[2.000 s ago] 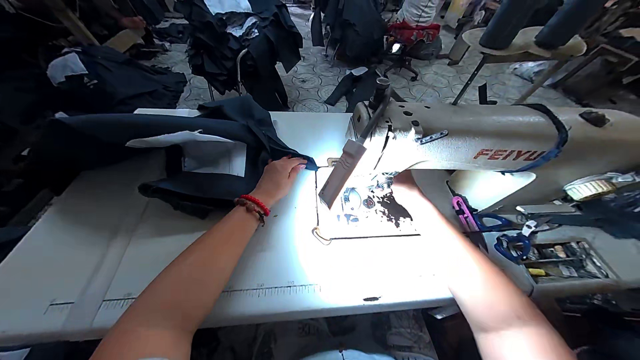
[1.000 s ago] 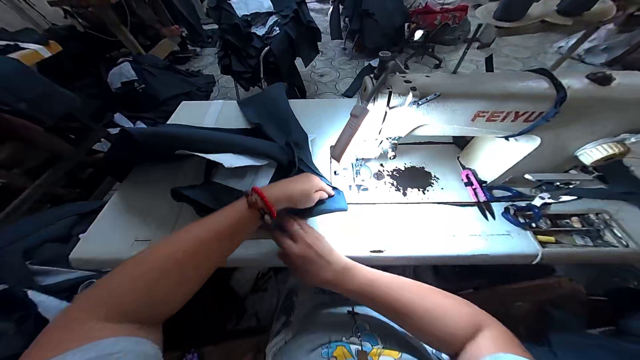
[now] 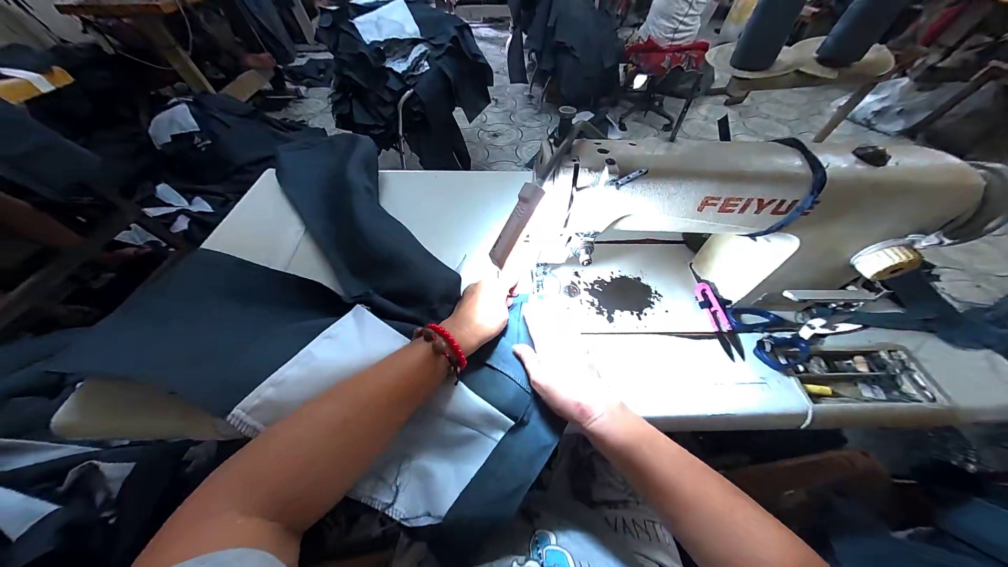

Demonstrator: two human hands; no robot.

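Observation:
Dark trouser-like cloth (image 3: 252,315) with a pale pocket lining (image 3: 441,441) lies over the left part of the sewing table and hangs past its front edge. My left hand (image 3: 482,313), with a red bracelet at the wrist, grips the cloth's edge just left of the needle area. My right hand (image 3: 563,378) lies beside it on the cloth's right edge, its fingers partly lost in the lamp's glare; its hold is unclear. The Feiyue sewing machine (image 3: 748,189) stands behind, its presser foot area (image 3: 543,276) close to both hands.
Pink thread snips (image 3: 713,307) and blue-handled scissors (image 3: 780,350) lie at the right, near a recessed tray (image 3: 937,402) of small parts. Thread cones (image 3: 768,39) stand at the upper right. Piles of dark garments (image 3: 405,63) stand beyond the table and at the left.
The cloth has been turned and spread, with more of the pale lining showing. Both hands have moved toward the needle area; a second ago they were together nearer the table's front edge.

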